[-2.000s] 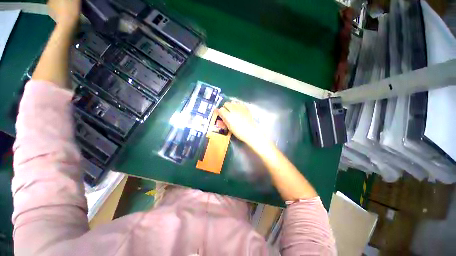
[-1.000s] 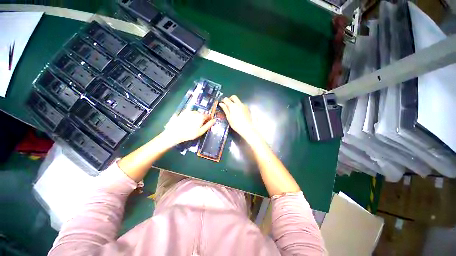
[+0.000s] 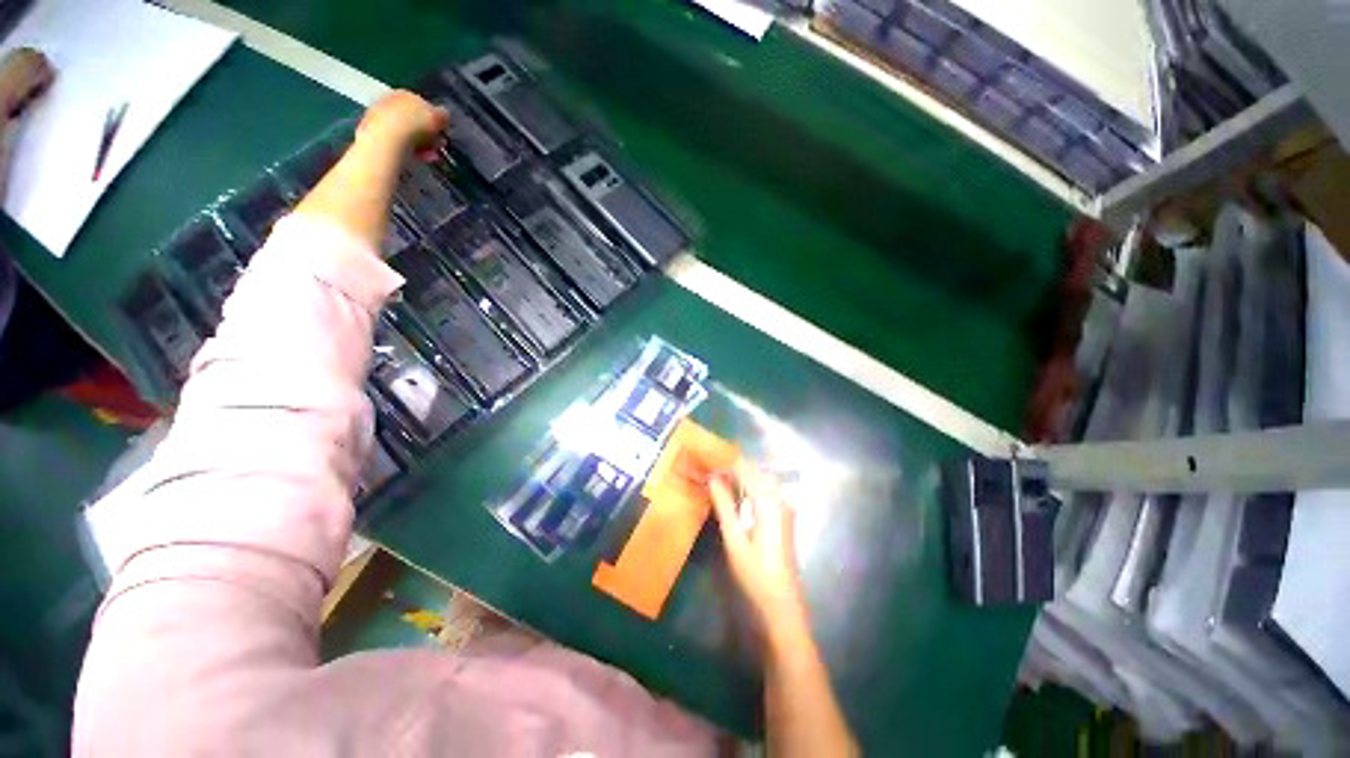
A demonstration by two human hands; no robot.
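The orange fixture (image 3: 659, 536) lies on the green bench mat with no housing in it. My right hand (image 3: 758, 541) is at its upper right edge, fingertips by the rim; whether it holds something is unclear. My left hand (image 3: 403, 122) is at the far edge of the blister tray, over the dark housings (image 3: 462, 319); its fingers are bent and blurred, and what they grip cannot be told. The shiny adhesive sheet (image 3: 592, 471) lies left of the fixture. My left forearm hides part of the tray.
Tweezers (image 3: 108, 141) lie on white paper (image 3: 145, 74) at far left, near another person's hand (image 3: 21, 86). A dark ridged block (image 3: 1002, 530) stands at the right bench edge. Wrapped trays (image 3: 1170, 444) are stacked at right. A pale rail (image 3: 859, 356) runs behind the bench.
My left hand has moved from the fixture to the far side of the tray. The housing is gone from the fixture. My right hand stays by the fixture. The view has shifted.
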